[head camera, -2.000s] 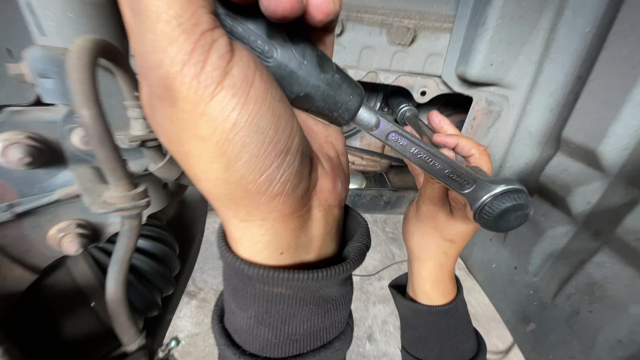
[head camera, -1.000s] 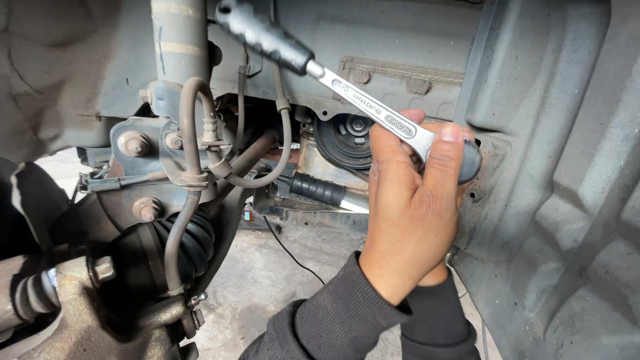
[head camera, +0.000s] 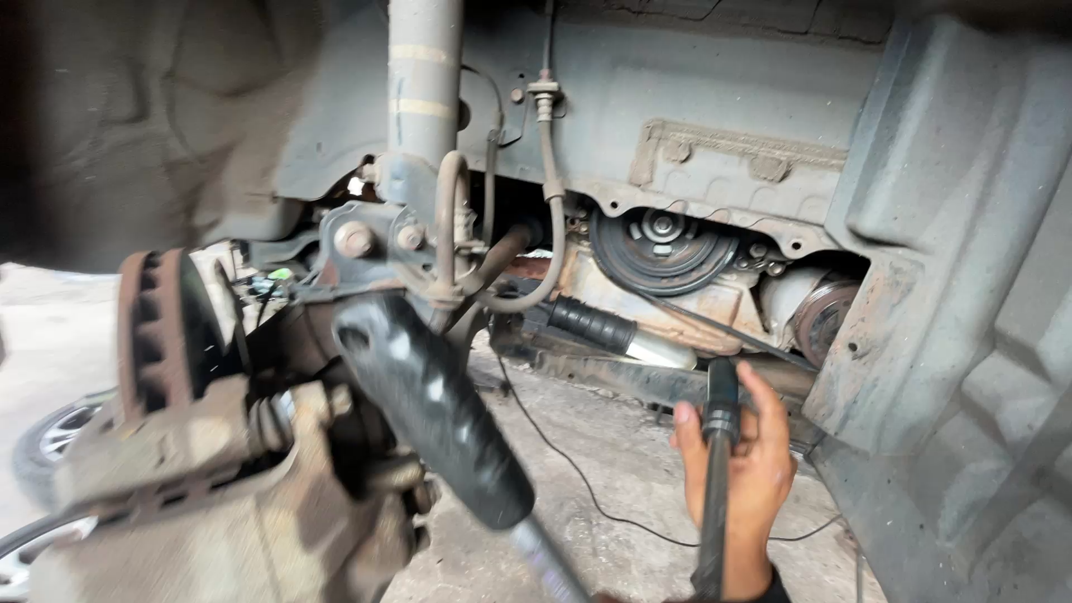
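Observation:
My right hand (head camera: 741, 494) has its thumb and fingers around the dark socket (head camera: 722, 398) on a steel extension bar (head camera: 712, 511). The bar runs down to the bottom edge, and the hand is below the engine opening. A ratchet wrench with a black grip (head camera: 435, 410) slants across the foreground, blurred; its head is cut off below. My left hand is not in view. Above my right hand are a crankshaft pulley (head camera: 662, 251), a thin black belt (head camera: 729, 331) and a smaller rusty pulley (head camera: 827, 318). A black-gripped cylindrical tool (head camera: 595, 325) lies beneath the large pulley.
At left are the brake disc (head camera: 155, 335), caliper (head camera: 193, 519), strut (head camera: 425, 92) and looping brake hose (head camera: 553, 226). The inner fender panel (head camera: 963, 209) rises at right. A thin black cable (head camera: 586, 486) crosses the concrete floor. A wheel (head camera: 63, 435) stands at far left.
The ratchet's grip has moved down into the near foreground. The hand that held its head a second ago is out of sight. My right hand, mostly hidden then, shows at the socket. The view has shifted.

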